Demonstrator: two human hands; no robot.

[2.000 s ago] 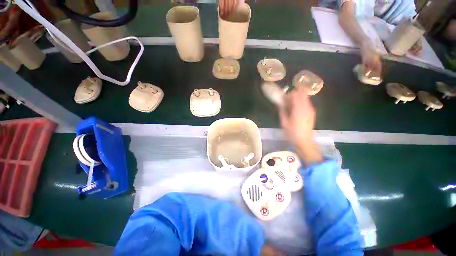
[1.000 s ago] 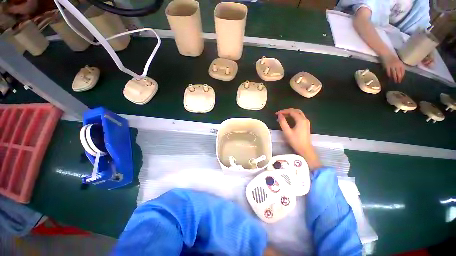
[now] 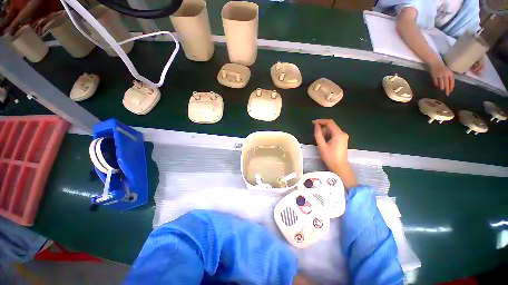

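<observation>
My right hand (image 3: 333,146) rests over the pale rail at the belt's near edge, empty, fingers curled with a gap between thumb and finger. My left sleeve (image 3: 217,245) crosses the bottom; only a sliver of skin shows past its cuff, and the hand is cut off by the edge. An open beige housing (image 3: 272,161) stands on the white sheet (image 3: 184,183) with small white parts inside. Right of it lie two overlapping cream faceplates (image 3: 303,217) with dark and red round spots. A beige unit (image 3: 264,104) lies pins up on the belt, beyond the housing.
More pin-up units (image 3: 205,107) are spread along the green belt (image 3: 356,125). Tall beige housings (image 3: 240,33) stand behind. A blue tape dispenser (image 3: 125,164) and red tray (image 3: 25,161) are left. A white cable (image 3: 131,67) loops overhead. A person's hand (image 3: 441,77) is opposite.
My right hand has let go of a beige unit, now on the belt, and drawn back to the rail. The belt units and tall housings have shifted left. The person's hand opposite has left a unit.
</observation>
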